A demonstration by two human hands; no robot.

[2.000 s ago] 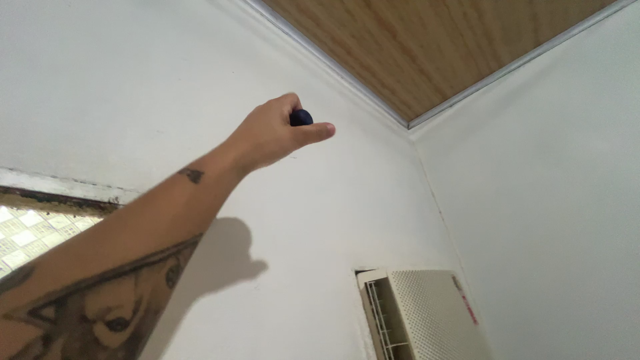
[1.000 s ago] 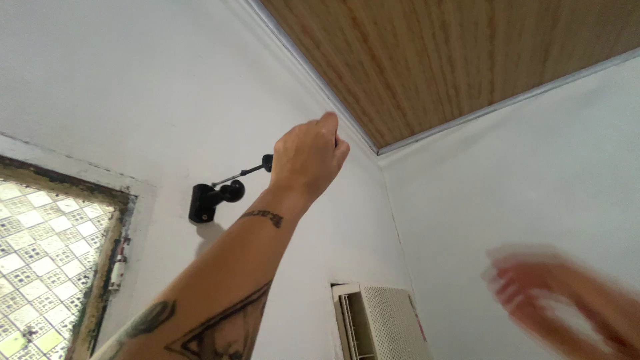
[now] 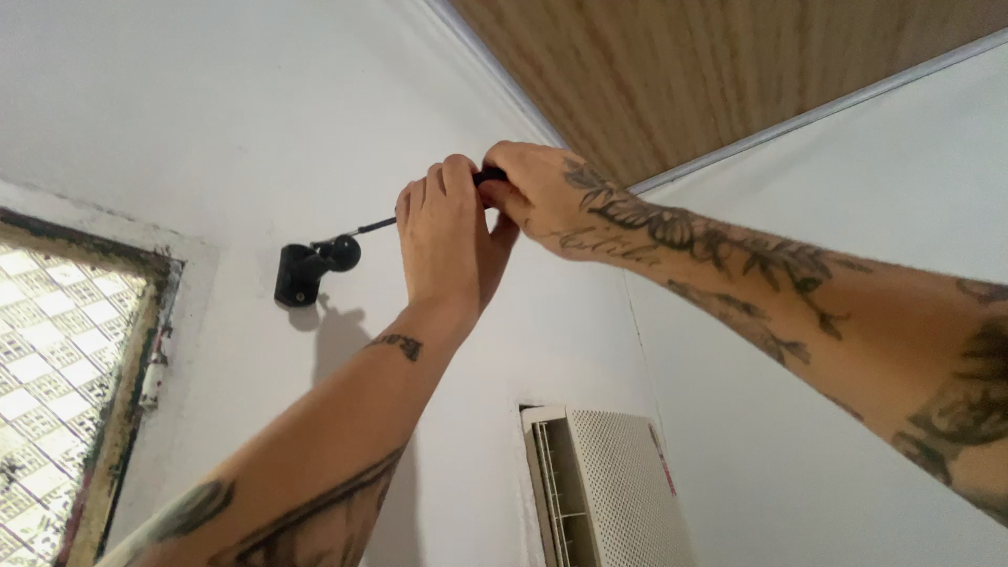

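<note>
A black wall-mount bracket (image 3: 298, 276) with a ball joint (image 3: 343, 252) is fixed to the white wall, left of my hands. A screwdriver (image 3: 378, 225) with a thin shaft slants from the bracket up to my hands, its tip meeting the area just above the ball joint. My left hand (image 3: 442, 228) is wrapped around the tool between bracket and handle, hiding part of it. Around the black handle end are the fingers of my right hand (image 3: 535, 197), touching or nearly touching my left fingers.
At the left is a window with patterned glass (image 3: 55, 378) and a worn frame (image 3: 126, 378). A beige perforated panel unit (image 3: 622, 480) is set in the wall below my hands. Above, a wood-grain ceiling (image 3: 669, 79) meets the walls at pale trim.
My right hand, blurred and apart at the lower right one second ago, is now on the handle beside my left hand. The view has shifted since two seconds ago, bringing the bracket into sight.
</note>
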